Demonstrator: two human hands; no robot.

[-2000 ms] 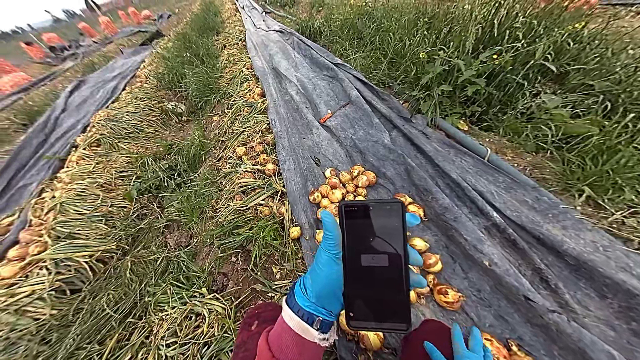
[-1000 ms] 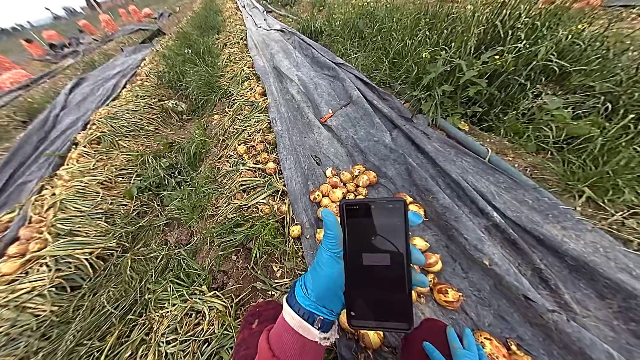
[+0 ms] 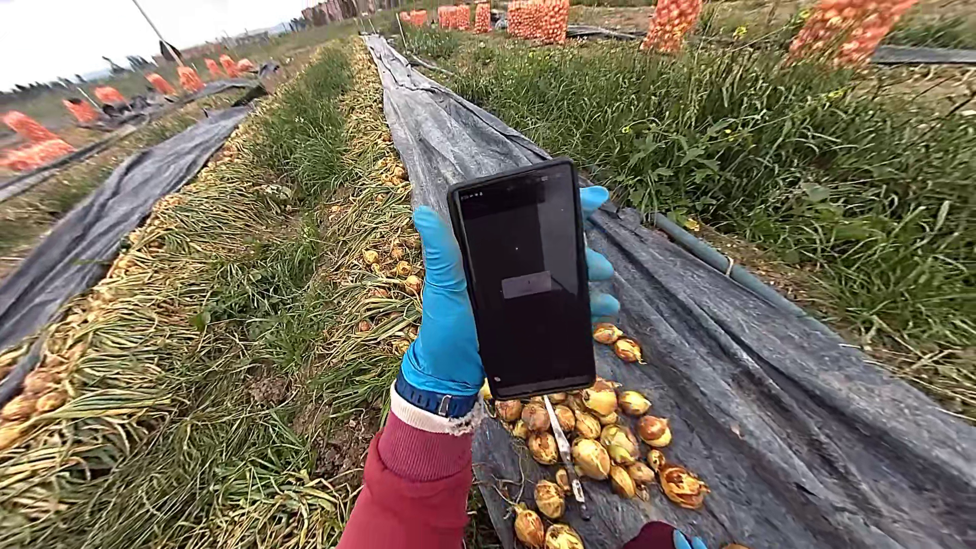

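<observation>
My left hand point(image 3: 446, 320), in a blue glove with a dark strap at the wrist, grips a black smartphone point(image 3: 526, 335) upright; the thumb lies along its left edge and the fingertips show at its right. The phone's screen is dark with a small grey box. Of my right hand point(image 3: 688, 540) only blue-gloved fingertips show at the bottom edge, near the onions; whether it holds anything is hidden. Below the phone, a pile of onions point(image 3: 591, 457) lies on a grey fabric sheet point(image 3: 732, 396). A narrow metal blade-like tool point(image 3: 564, 450) rests among them.
Rows of onions with dried tops point(image 3: 366, 290) run along the left side of the sheet. Tall grass point(image 3: 686, 130) and a dark hose point(image 3: 724, 263) border its right. Orange mesh sacks of onions point(image 3: 537, 19) stand farther back. Another grey sheet point(image 3: 130, 221) lies at left.
The view has tilted up and now takes in the sky and more sacks. The phone, still in my left hand, is higher in view and tilted. Less of my right hand shows.
</observation>
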